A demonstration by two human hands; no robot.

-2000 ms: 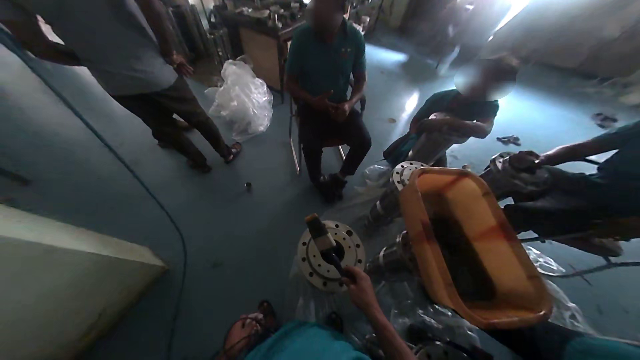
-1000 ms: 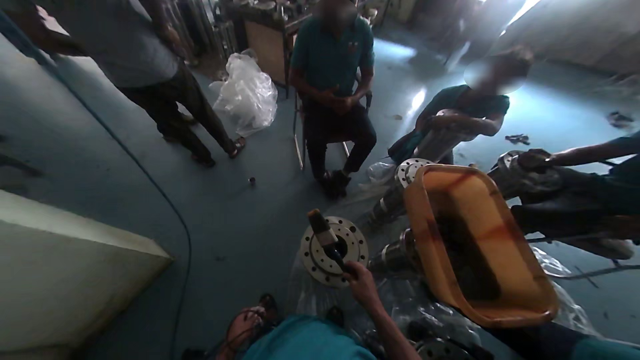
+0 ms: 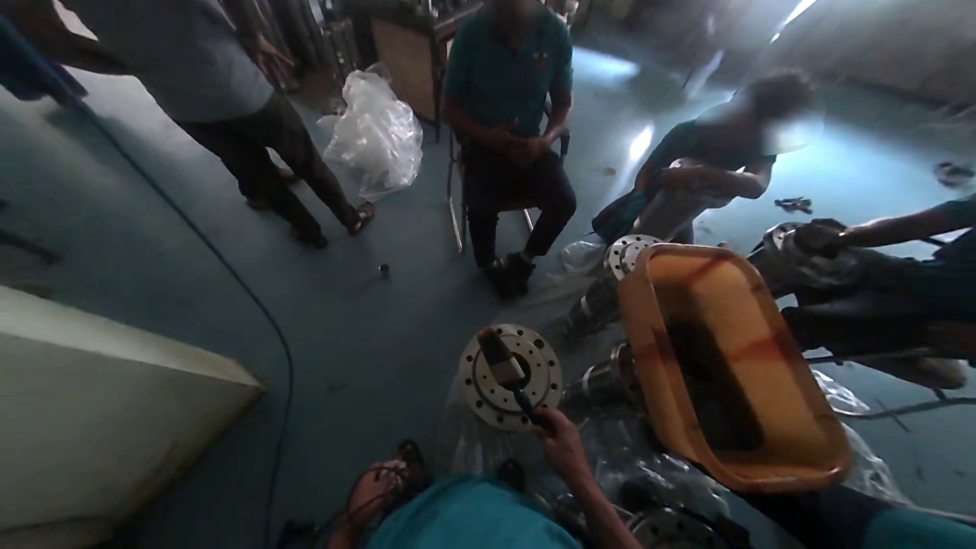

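Observation:
My right hand (image 3: 558, 433) is closed on the dark handle of a flat paint brush (image 3: 507, 370) with a metal ferrule. The brush lies over or on a round metal flange (image 3: 545, 385) with a ring of bolt holes and a central bore; whether the bristles touch it I cannot tell. At the lower middle, left of my teal clothing, is what looks like my left hand (image 3: 375, 484), with a thin dark cord across it; its fingers are unclear. To the right of the flange an orange plastic tub (image 3: 640, 335) holds dark liquid and has reddish stains inside.
Other flanged metal parts (image 3: 629, 255) lie around the tub, with clear plastic sheeting (image 3: 671, 473) beneath. A co-worker (image 3: 511, 84) sits ahead; others are crouched at right and standing at left. A hose (image 3: 244, 282) crosses the blue floor beside a pale block (image 3: 114, 404). Bundled plastic (image 3: 377, 137) lies behind.
A dark blue thing beside the standing person has come into sight at the upper left. My right hand keeps the brush over the flange. The view has shifted slightly.

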